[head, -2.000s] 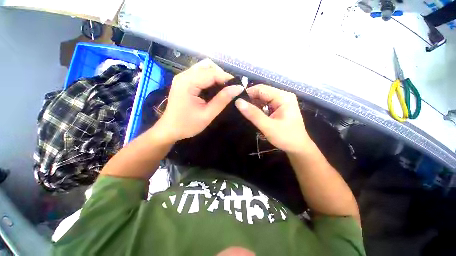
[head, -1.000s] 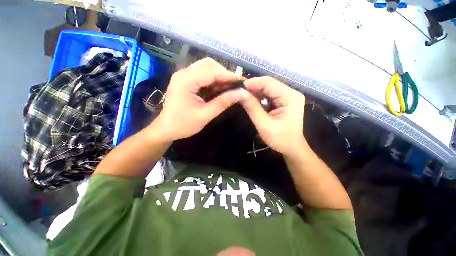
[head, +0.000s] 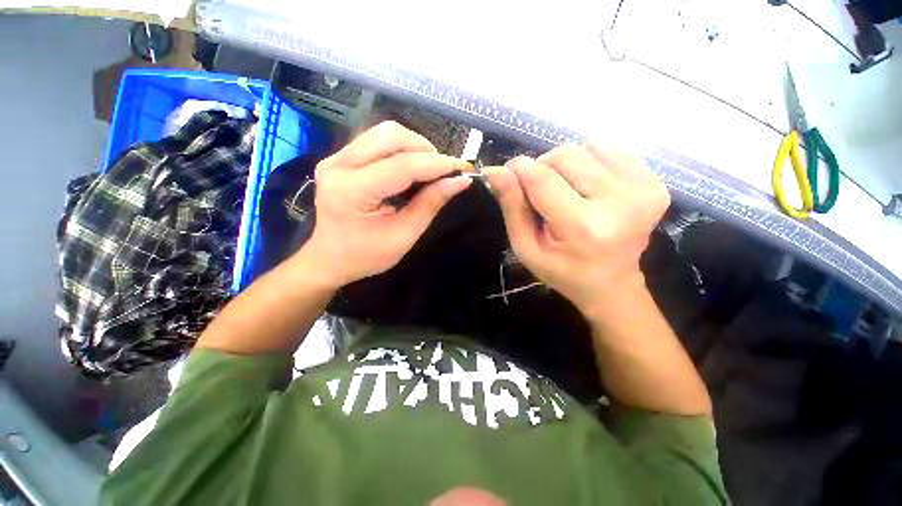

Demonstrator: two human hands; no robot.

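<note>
My left hand (head: 381,203) and my right hand (head: 584,217) meet at the fingertips over my lap, just below the table edge. Each pinches thumb against forefinger. A thin pale edge or thread shows between the fingertips; it is too small to name surely. A small white piece (head: 473,145) sticks up just above them. Black fabric (head: 415,296) lies dark across my lap under both hands, with fine pale lines on it near my right wrist. The part inside my curled fingers is hidden.
The white table (head: 554,59) with a ruler strip along its edge crosses ahead. Scissors (head: 806,168) with yellow and green handles lie on it at right. A blue crate (head: 265,188) at left holds a plaid bundle (head: 148,237) hanging over its side.
My right hand has turned and shifted a little right and up, its knuckles now more on top. My left hand stays near the same place. A pale line now shows between the fingertips.
</note>
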